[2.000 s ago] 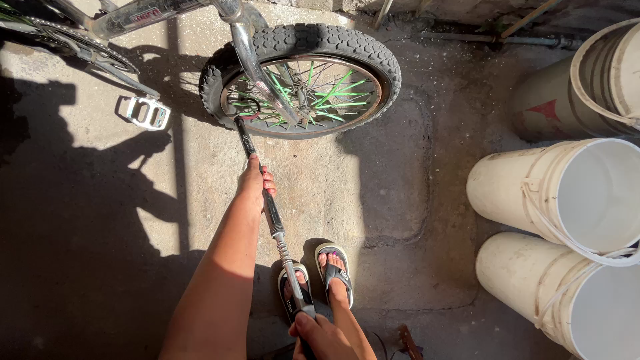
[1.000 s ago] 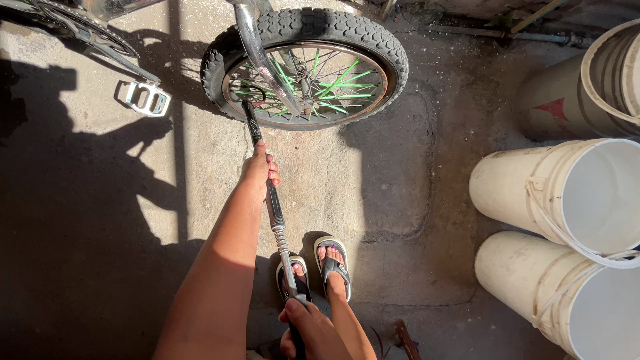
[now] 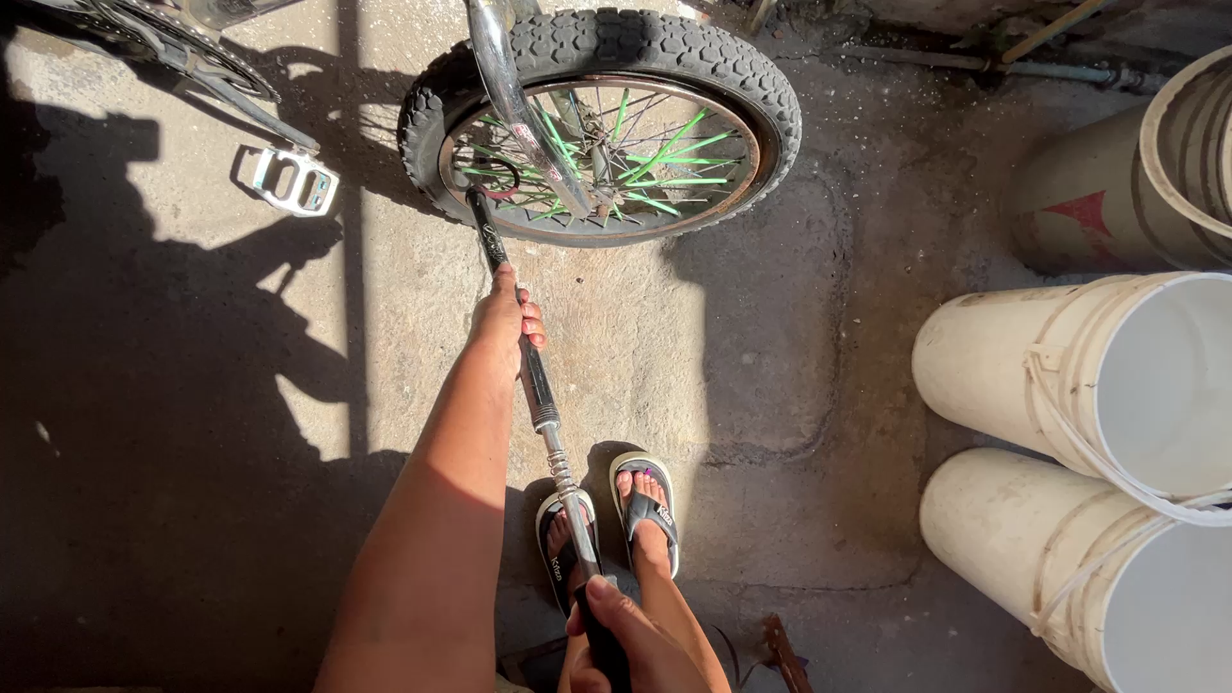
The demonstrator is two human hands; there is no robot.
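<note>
My left hand [image 3: 508, 313] grips the black barrel of a bicycle hand pump [image 3: 537, 380], which slants from the wheel down toward me. At the bottom, my right hand [image 3: 621, 640] is closed on the pump's black handle; part of that hand is cut off by the frame edge. Between the two hands show the metal rod and a spring. The pump's far end, with a short dark red hose [image 3: 502, 183], lies at the rim of the bicycle wheel [image 3: 712, 53], which has a knobby tire, green-covered spokes and a chrome fork [image 3: 525, 115]. The valve connection is too small to make out.
White plastic buckets [image 3: 1001, 361] and a grey bucket [image 3: 1068, 217] stand at the right. A white pedal [image 3: 294, 181] and crank are at upper left. My feet in black sandals [image 3: 647, 520] are on the concrete floor [image 3: 616, 318]. A pipe [image 3: 1049, 69] runs along the wall.
Both hands keep their hold on the pump, with the rod showing between them throughout. The view has shifted slightly. No other thing has plainly moved.
</note>
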